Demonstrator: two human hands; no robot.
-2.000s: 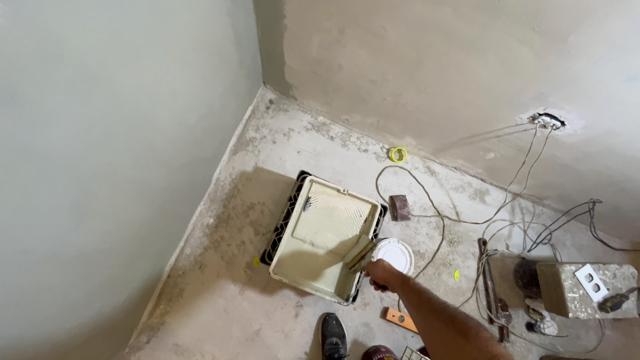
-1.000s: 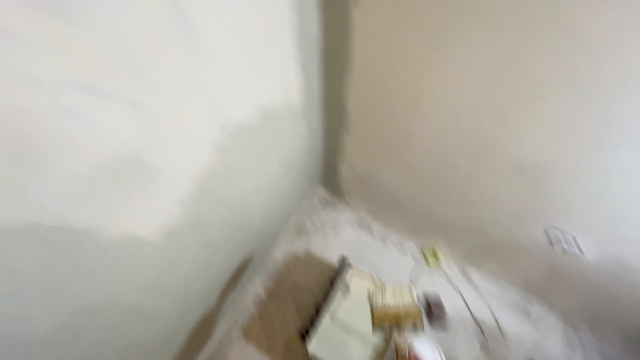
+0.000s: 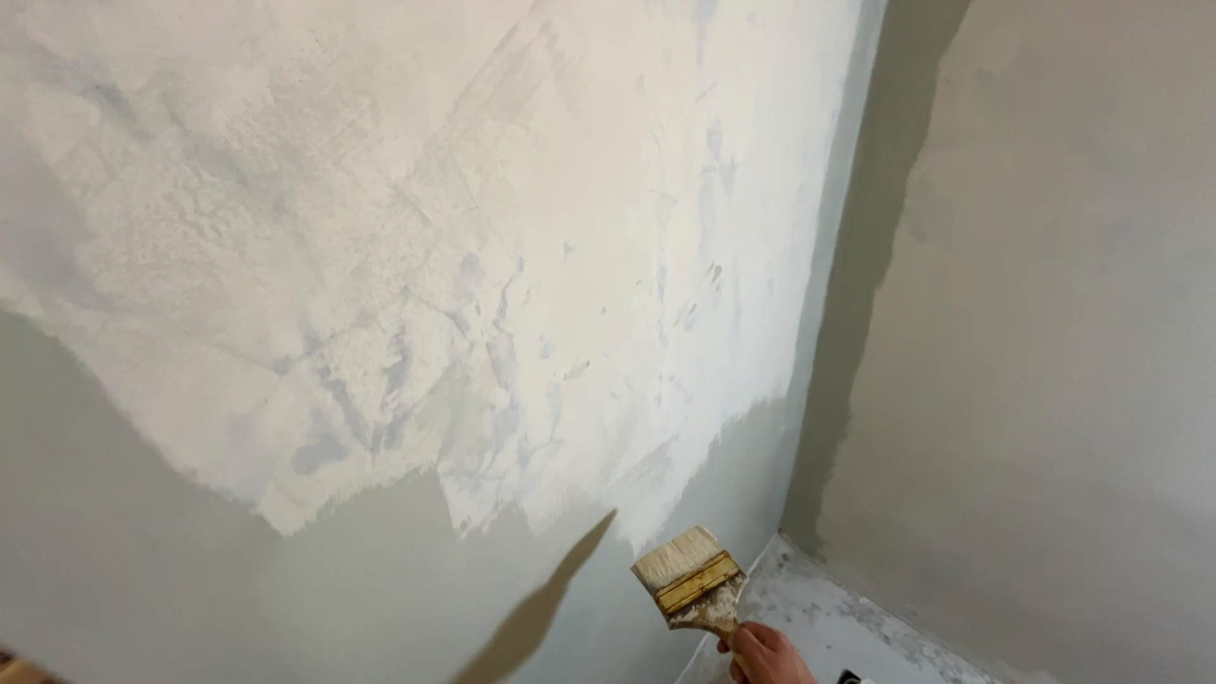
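My right hand (image 3: 769,655) is closed round the handle of a wide flat paintbrush (image 3: 693,575) at the bottom edge, right of centre. Pale paint coats the bristles, which point up and to the left, and dried paint marks the handle. Behind the brush stands a wall (image 3: 532,237) with a patchy whitish upper part and grey-green paint (image 3: 351,570) along its lower part, the border between them jagged. I cannot tell whether the bristles touch the wall. My left hand is out of view.
The wall corner has a darker painted strip (image 3: 855,313) beside the beige right wall (image 3: 1054,332). A stained floor (image 3: 836,608) shows at the lower right, with part of a dark object (image 3: 848,676) at the bottom edge. A brush-side shadow falls on the left wall.
The brush was low over the paint tray two seconds ago; it is now lifted in front of the left wall. The view has swung up from the floor.
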